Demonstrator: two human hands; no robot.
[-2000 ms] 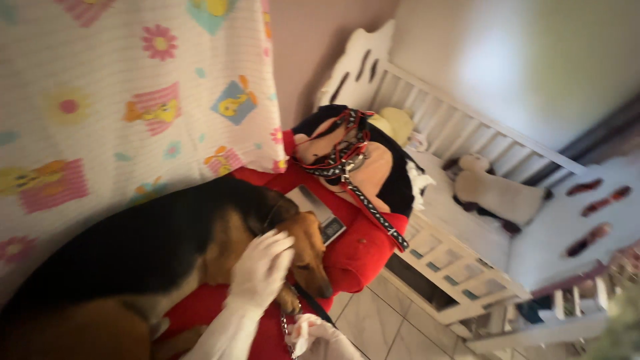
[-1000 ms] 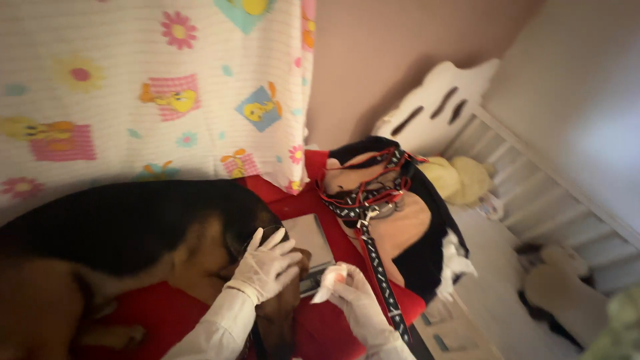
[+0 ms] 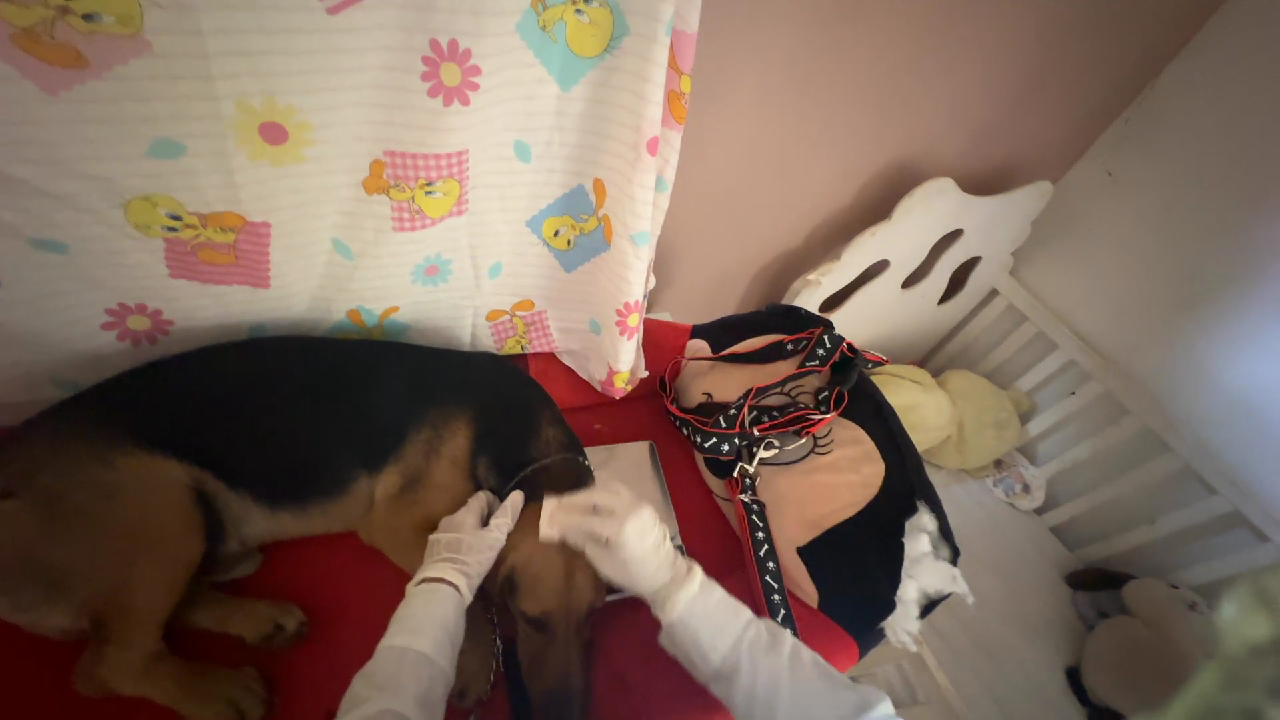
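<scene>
A black and tan dog (image 3: 330,430) lies on its side on a red cover (image 3: 310,590), its head toward the bottom centre. My left hand (image 3: 475,540), in a white glove, rests at the dog's neck and ear, thumb and fingers near each other; whether they pinch the ear is unclear. My gloved right hand (image 3: 620,530), blurred, is over the back of the dog's head with a small white pad (image 3: 552,518) at its fingertips. A thin chain collar (image 3: 550,462) crosses the neck. Behind my right hand lies a flat silver-grey object (image 3: 635,470), partly hidden.
A bone-print leash and harness (image 3: 755,415) lie on a cartoon-face cushion (image 3: 845,470) with torn white stuffing (image 3: 925,575). A printed cloth (image 3: 330,200) hangs behind the dog. To the right are a white crib (image 3: 1100,410), a yellow plush (image 3: 950,415) and another plush toy (image 3: 1150,635).
My right hand has moved from beside the dog's head onto it, with the white pad. My left hand has shifted to the neck and ear. The view has moved.
</scene>
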